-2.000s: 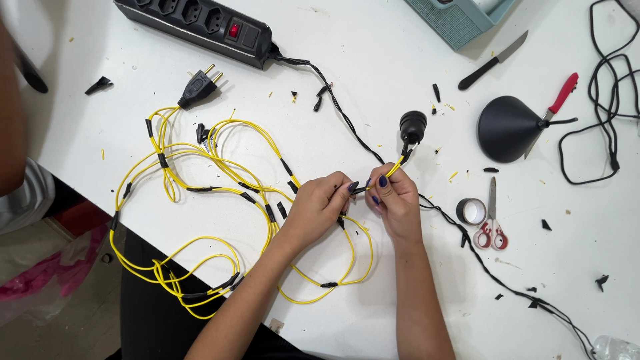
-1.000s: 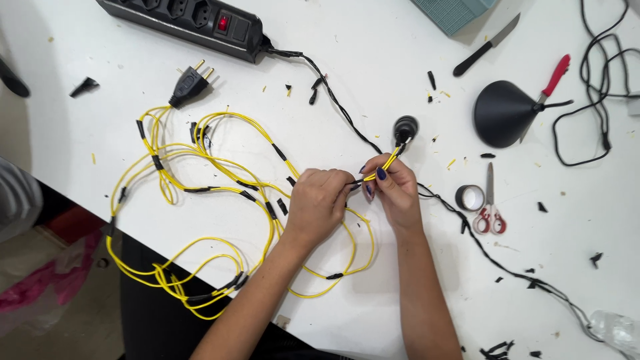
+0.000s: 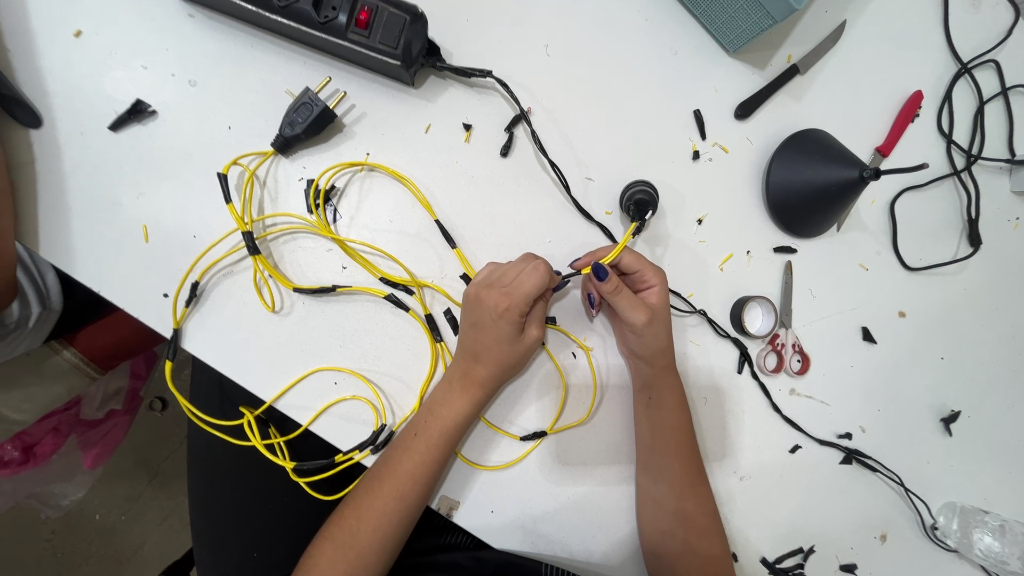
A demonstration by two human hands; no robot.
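Note:
My left hand pinches a dark taped stretch or strip of black tape at the yellow wires; which one, I cannot tell. Close beside it, my right hand grips the yellow wires just below a black lamp socket. Yellow cable, bound at intervals with black tape, lies in loops to the left and runs partly under my left hand. At its upper end is a black two-pin plug. A twisted black cord passes behind my right hand.
A power strip lies at the top. To the right are a black-handled knife, a black cone, a red-handled knife, a tape roll, scissors and black cable. Another person's arm shows at left.
My left hand has turned more knuckles-up since the earliest frame and now shows a small gap from the right fingers. My right hand still holds the wires below the socket.

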